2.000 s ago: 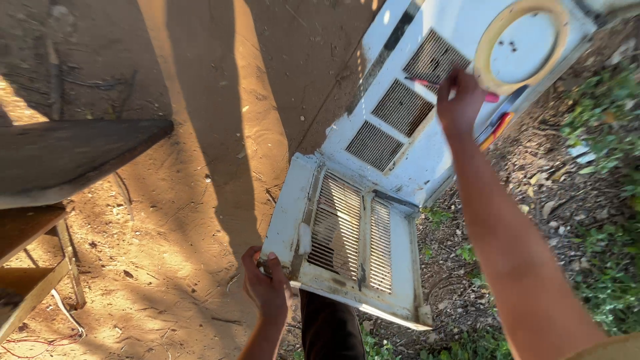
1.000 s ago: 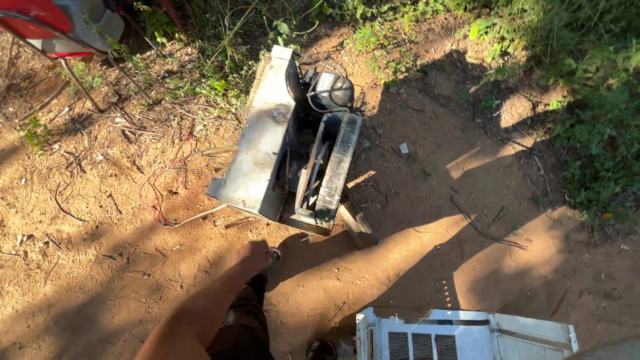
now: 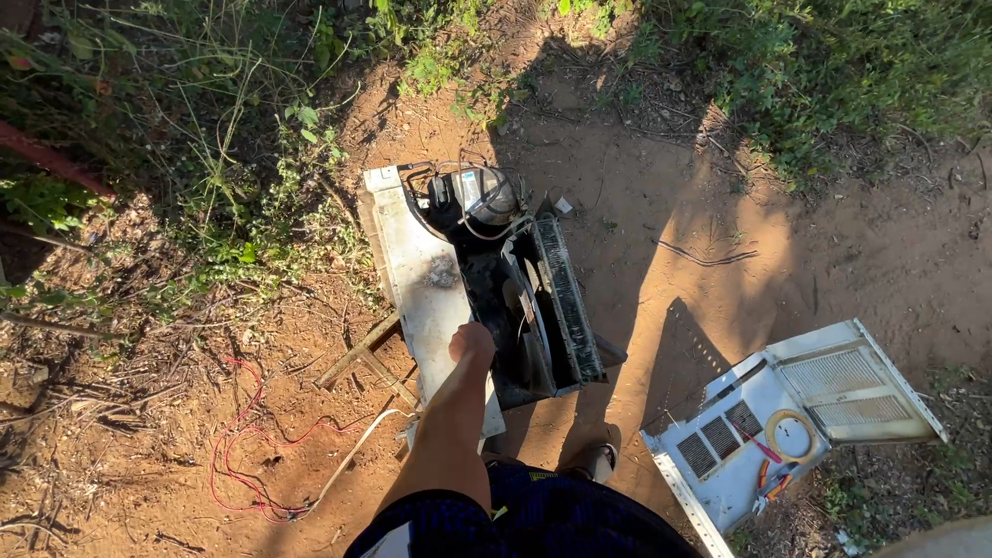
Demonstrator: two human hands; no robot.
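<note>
My left hand (image 3: pixel 471 342) is over the inner edge of the pale metal panel (image 3: pixel 434 283) on an opened window air conditioner; its fingers are hidden, so its grip cannot be told. Beside the panel are a black fan housing (image 3: pixel 500 298), finned coil (image 3: pixel 570 298) and round compressor (image 3: pixel 488 195) with bent tubes. My right hand is not in view. At lower right lies a white louvred metal casing (image 3: pixel 725 492), bearing a roll of tape (image 3: pixel 790 435), a pink-handled screwdriver (image 3: pixel 763 447) and orange-handled pliers (image 3: pixel 773 488).
The air conditioner rests on a wooden support (image 3: pixel 376 349). Red wires (image 3: pixel 225 457) and a pale cable (image 3: pixel 353 449) lie on the dirt at left. My sandalled foot (image 3: pixel 601 463) is just below the unit. Bushes (image 3: pixel 837 77) and dry twigs (image 3: pixel 101 418) border the ground.
The view has swung widely. Two seconds ago my left hand held the louvred casing's edge and my right hand was over its tools; now my left hand is at the air conditioner and my right is out of view.
</note>
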